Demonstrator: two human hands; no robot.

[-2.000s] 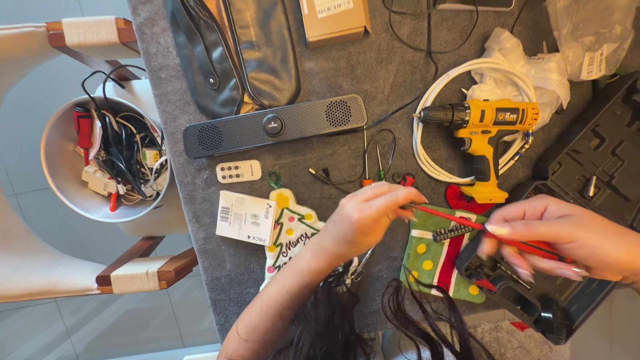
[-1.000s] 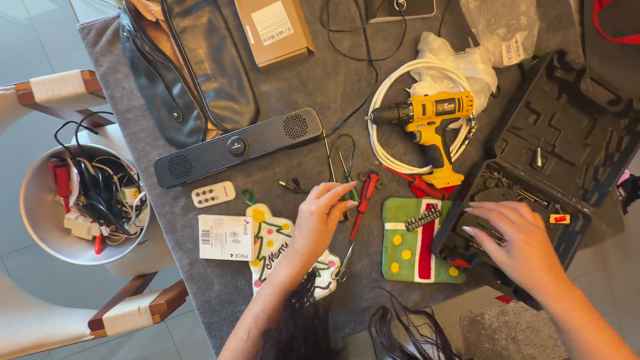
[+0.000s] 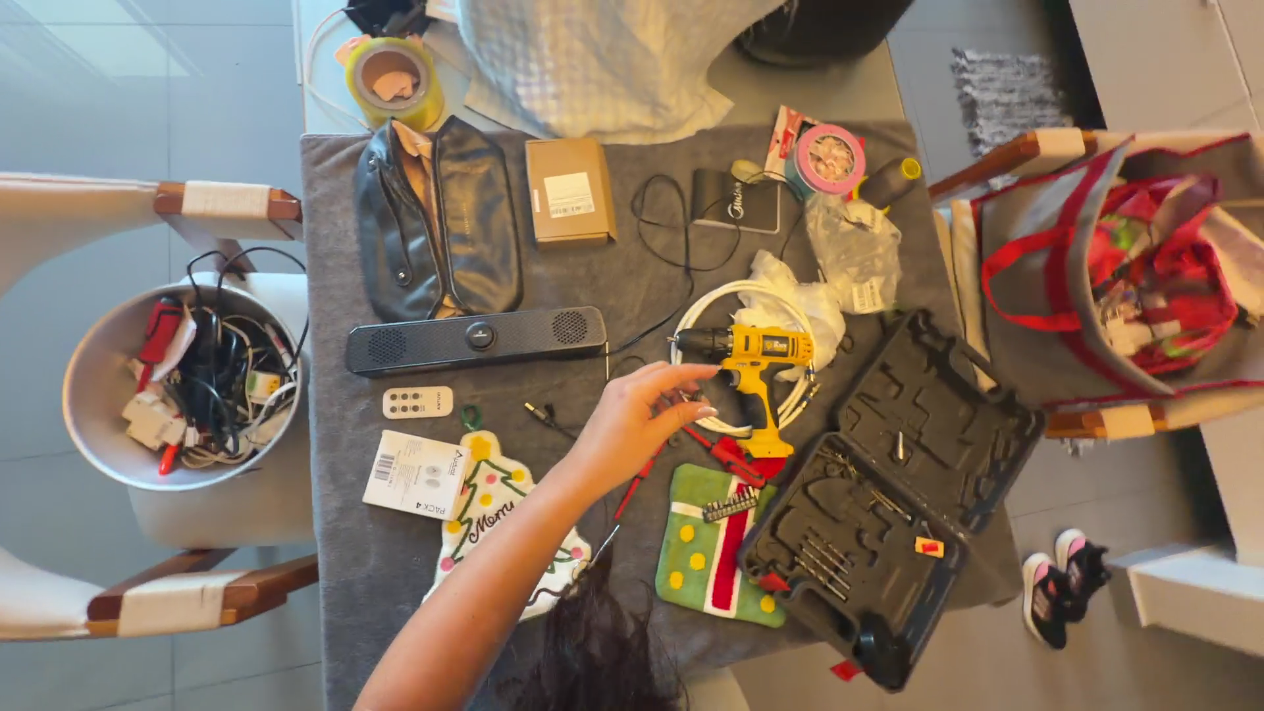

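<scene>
My left hand [image 3: 647, 420] reaches in from below, its thumb and fingers bent towards each other beside a yellow and black cordless drill [image 3: 755, 370]. Whether something small is between its fingertips is unclear. Just below lie a red-handled tool [image 3: 733, 460] and a slim red screwdriver [image 3: 637, 484]. A strip of driver bits [image 3: 731, 505] rests on a green felt piece [image 3: 686, 558]. The open black tool case [image 3: 839, 533] holds several drill bits. A white cable coil [image 3: 691, 306] lies around and under the drill. My right hand is out of view.
On the grey cloth are a black speaker [image 3: 479, 341], a remote [image 3: 418, 402], a white packet [image 3: 415, 474], a tree-shaped felt piece [image 3: 484, 494], a leather pouch [image 3: 484, 237] and a cardboard box [image 3: 570, 193]. A metal pot [image 3: 84, 425] of cables stands left; a grey-red bag [image 3: 1037, 346] right.
Both hands were at a red tool first, then apart. My right hand, last over the case, has left the view. My left hand has moved towards the drill. The view now takes in more.
</scene>
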